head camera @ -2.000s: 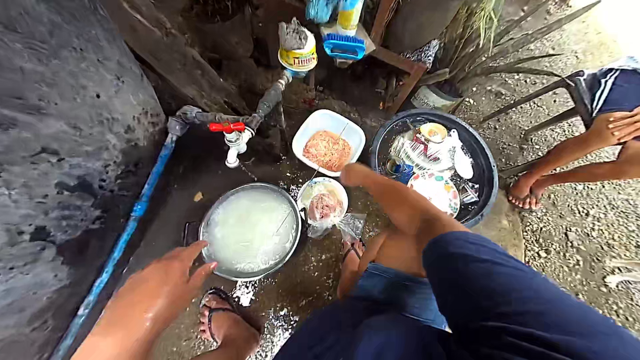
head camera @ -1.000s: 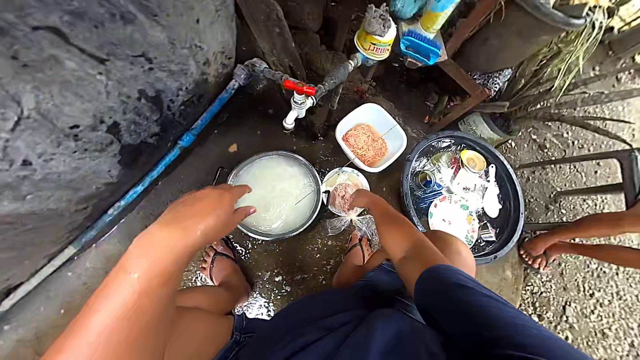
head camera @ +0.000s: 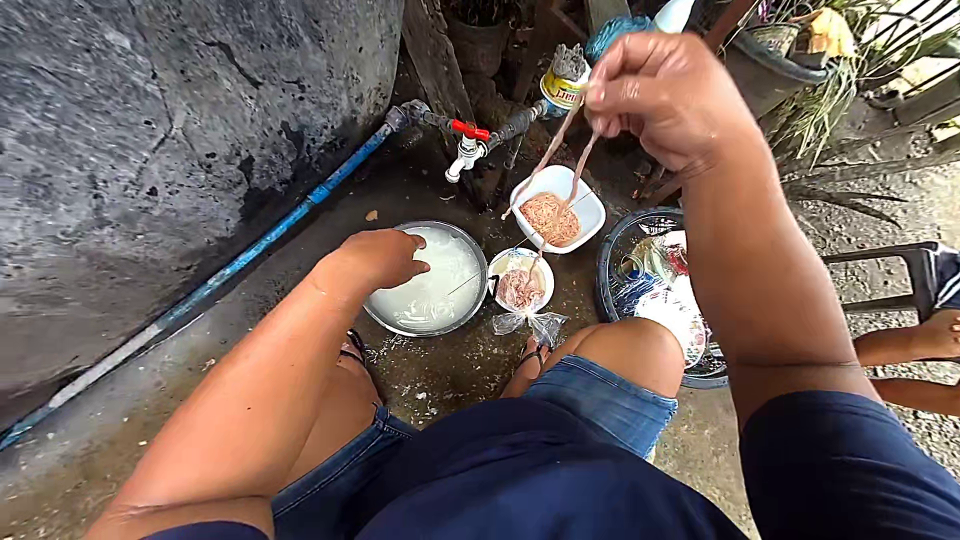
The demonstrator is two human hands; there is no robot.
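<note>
High at the upper right, my right hand (head camera: 660, 97) pinches a long pinkish strand (head camera: 555, 146), which looks like intestine and dangles in lengths toward the bowls. My left hand (head camera: 379, 259) hovers over the left rim of a metal basin (head camera: 481, 300) of cloudy whitish water, fingers apart and holding nothing. Beside the basin, a small white bowl (head camera: 549, 289) holds a clear plastic bag (head camera: 531, 322) with pink strands (head camera: 517, 287) in it. Behind that, a white square tub (head camera: 591, 214) contains shredded orange-pink pieces (head camera: 551, 217).
A white faucet with a red handle (head camera: 469, 146) stands behind the basin, on piping along the stone wall (head camera: 187, 97). A black tub (head camera: 606, 277) of dishes is at my right. Another person's legs (head camera: 907, 341) and a chair (head camera: 885, 281) are at far right. The ground is wet.
My right hand has risen from the small bowl, drawing up the strand. My left hand stays near the basin's left side. The view has shifted.
</note>
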